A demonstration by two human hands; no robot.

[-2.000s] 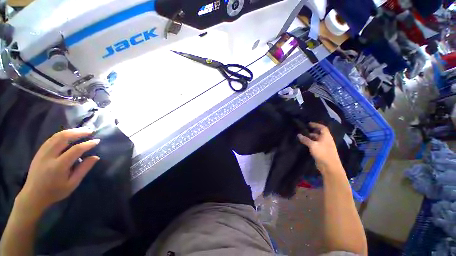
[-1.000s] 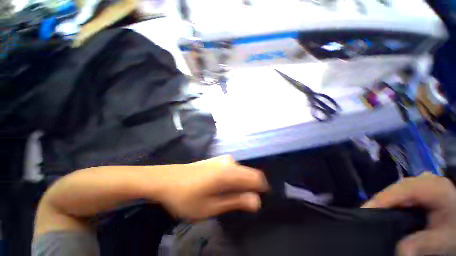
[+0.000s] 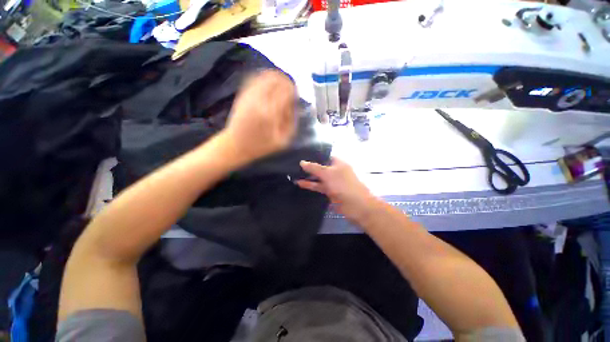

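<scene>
A black garment piece [image 3: 267,200] lies left of and in front of the needle area, hanging over the table's front edge. My left hand [image 3: 264,112] is blurred above the cloth; whether its fingers grip it cannot be told. My right hand [image 3: 329,182] is at the cloth's right edge, thumb and fingers on the black fabric. The white sewing machine [image 3: 415,77] with "JACK" lettering stands behind. Its presser foot [image 3: 340,119] is just behind the cloth's edge, with no hand at it.
Black shears [image 3: 487,152] lie on the table right of the needle. A ruler strip [image 3: 441,206] runs along the front edge. A small coloured packet [image 3: 582,163] is at the right end. A black cloth heap [image 3: 47,120] fills the left. Brown card [image 3: 217,28] lies behind.
The view has swung left. My right hand has moved from the blue crate to the cloth near the needle. My left hand has moved up over the cloth from the lap area.
</scene>
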